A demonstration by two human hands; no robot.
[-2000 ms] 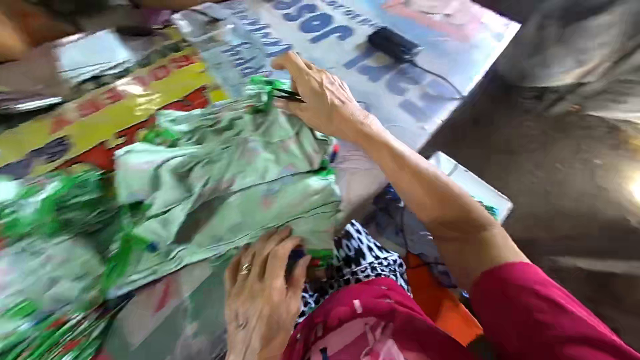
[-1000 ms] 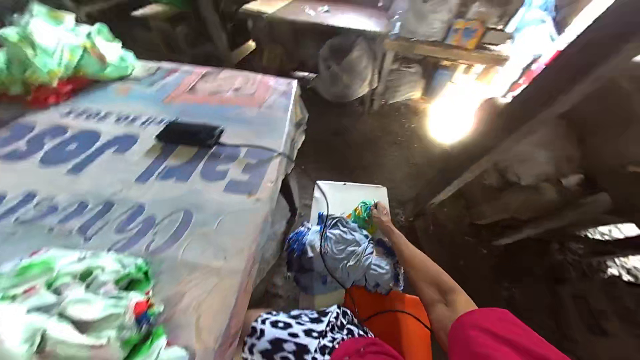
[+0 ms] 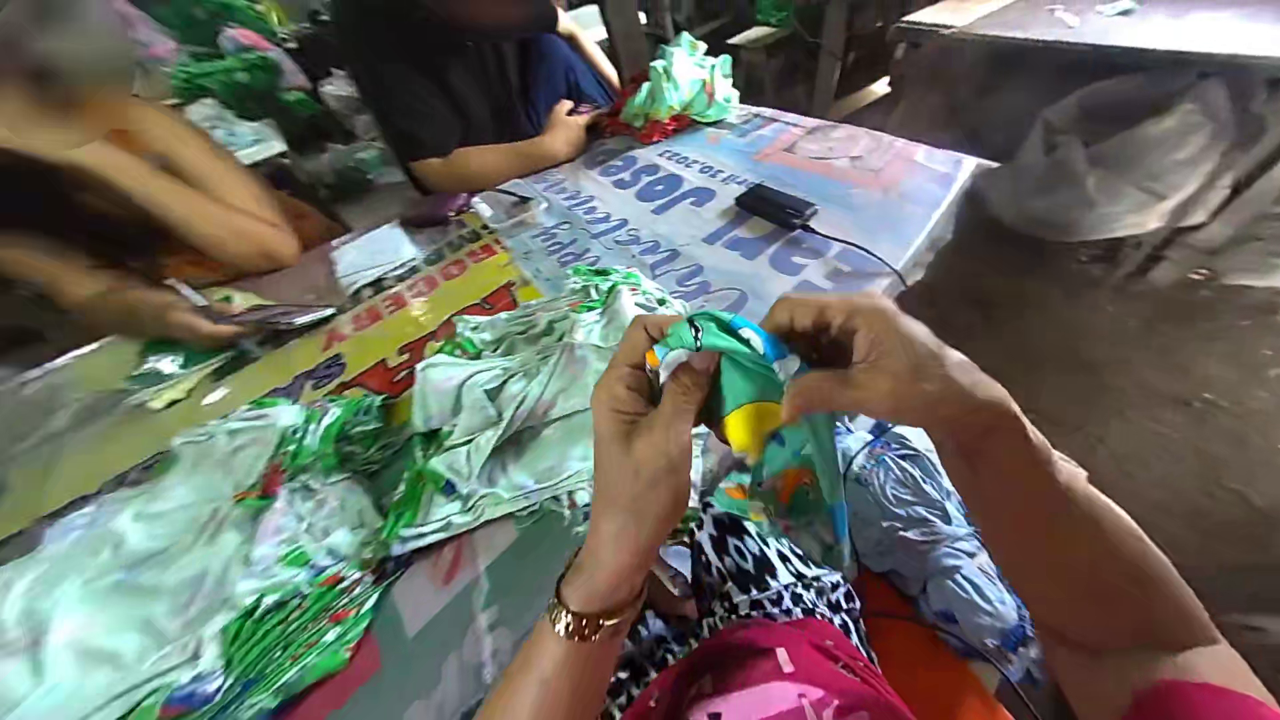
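A green printed cloth piece with yellow, blue and orange patches is held up between both hands above my lap. My left hand pinches its left edge between thumb and fingers. My right hand grips its right side, and the lower part hangs down. Left of the hands, a pile of pale green cloth pieces with green edging lies on the table. A second, larger pile is at the lower left. Bluish-white bundled cloth lies below my right forearm.
A black adapter with a cable rests on the banner-covered table. At the far edge is another green cloth bundle. Two people sit across, one hand holding a phone. A pale sack stands at right.
The right hand has come back from the white container beside the table, where it touched green-and-yellow cloth. Both hands now hold a green printed cloth. The view has swung back left.
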